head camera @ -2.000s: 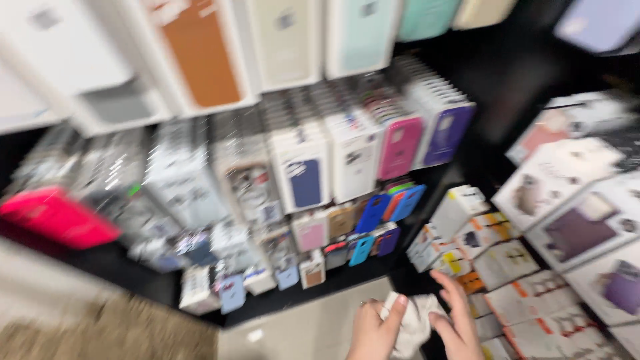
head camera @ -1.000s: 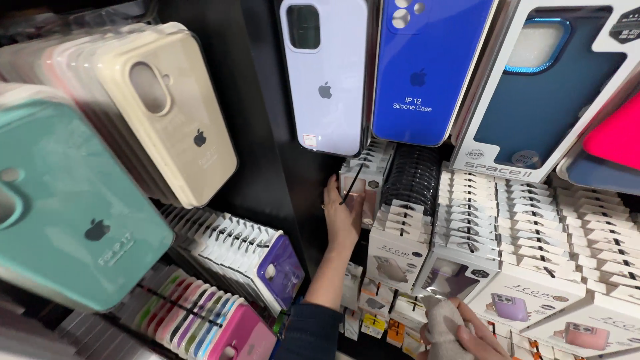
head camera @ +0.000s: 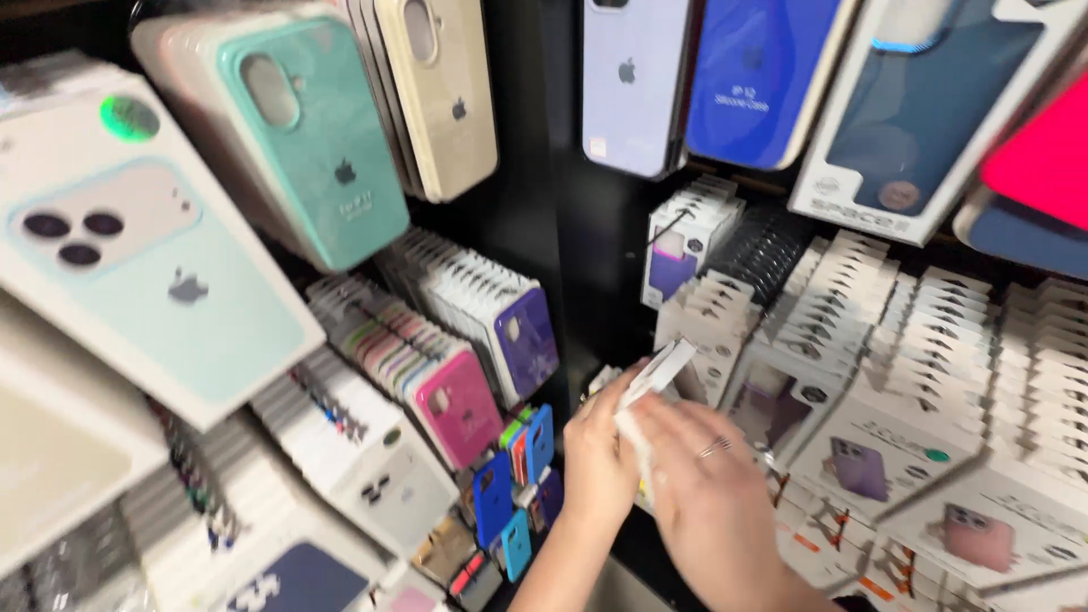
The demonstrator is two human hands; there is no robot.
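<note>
Both hands meet at the lower centre of the head view. My left hand (head camera: 599,450) grips a thin white package (head camera: 663,370) that sticks up above its fingers. My right hand (head camera: 701,476), with a ring on one finger, lies against the package and presses a white cloth (head camera: 633,433) between the palms. The fingers of my right hand are blurred. Boxed phone cases (head camera: 710,327) hang just behind the hands, and a boxed purple case (head camera: 676,259) hangs above them.
Left, a teal phone case (head camera: 319,144), a large boxed case (head camera: 161,246) and a pink case (head camera: 459,408) hang in rows. Overhead hang a blue case (head camera: 752,85) and a boxed dark case (head camera: 935,119). Rows of boxed cases (head camera: 858,467) fill the right. A black corner panel (head camera: 527,127) stands between.
My left hand was reaching among the hanging boxes a second ago; it has come back beside my right hand, with a white package in its fingers. The cloth was in my right hand then.
</note>
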